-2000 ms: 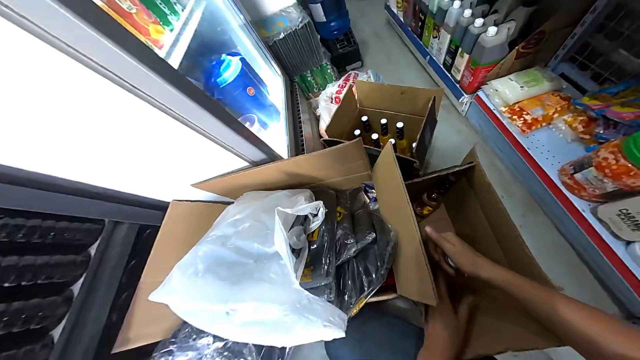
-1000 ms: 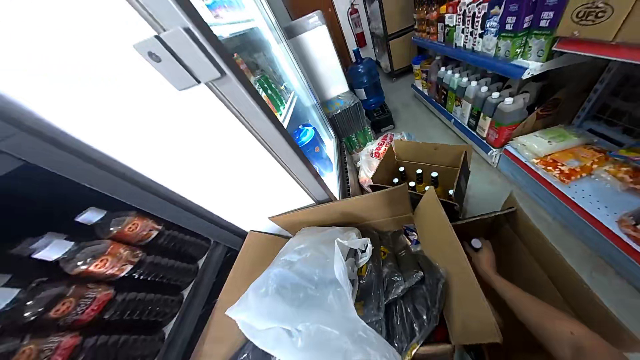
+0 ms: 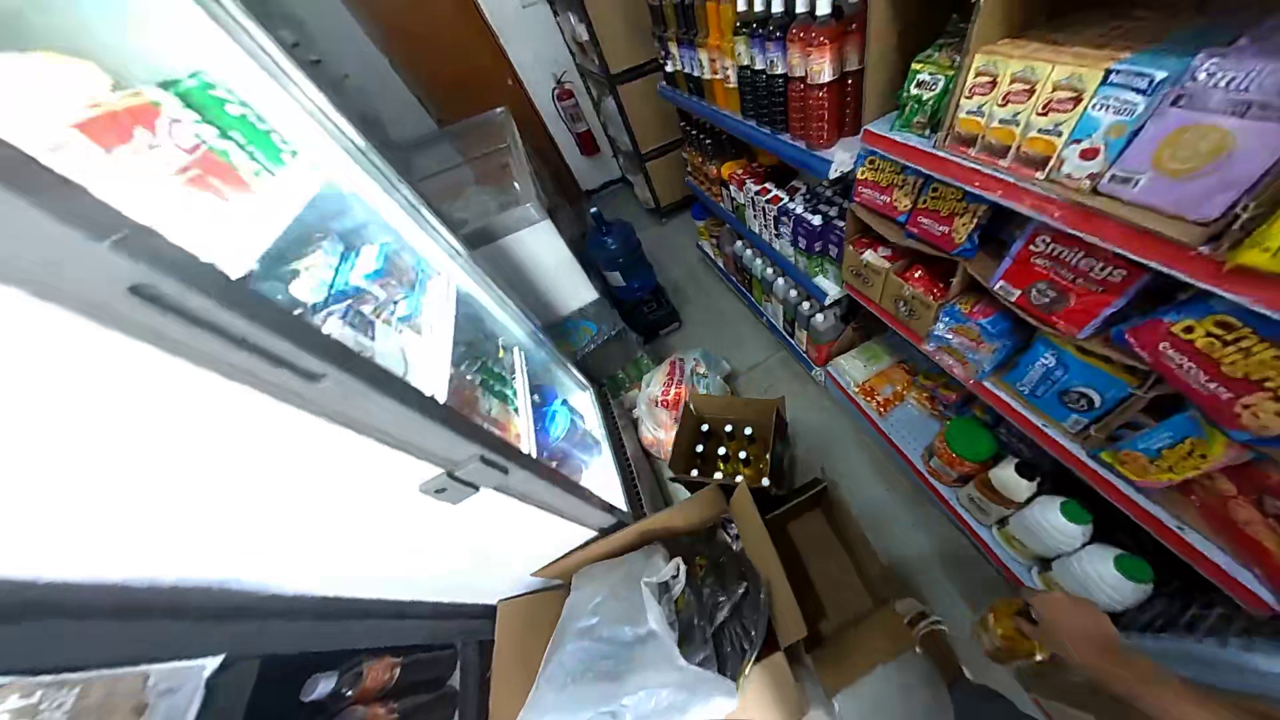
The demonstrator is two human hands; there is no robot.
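Observation:
At the lower right, my right hand (image 3: 1070, 625) grips a bottle of golden liquid (image 3: 1010, 632), held tilted beside the lowest shelf. My left hand (image 3: 912, 612) is at the edge of an open cardboard box (image 3: 820, 570); blur hides its fingers. Left of that box stands another open carton (image 3: 530, 640) with a white plastic bag (image 3: 620, 640) and dark plastic-wrapped goods (image 3: 715, 600) in it. Farther off, a smaller carton (image 3: 735, 408) holds several upright bottles with pale caps (image 3: 722, 455).
A lit glass-door fridge (image 3: 500, 470) runs along the left. Shelves with red edges (image 3: 1020, 410) line the right, bearing snack packs and jugs with green caps (image 3: 1060, 525). A blue water bottle (image 3: 615, 260) stands farther back, near a fire extinguisher (image 3: 573, 115).
My right hand, earlier inside the open box, is now to its right with the golden bottle. The view has turned and takes in more of the right shelves.

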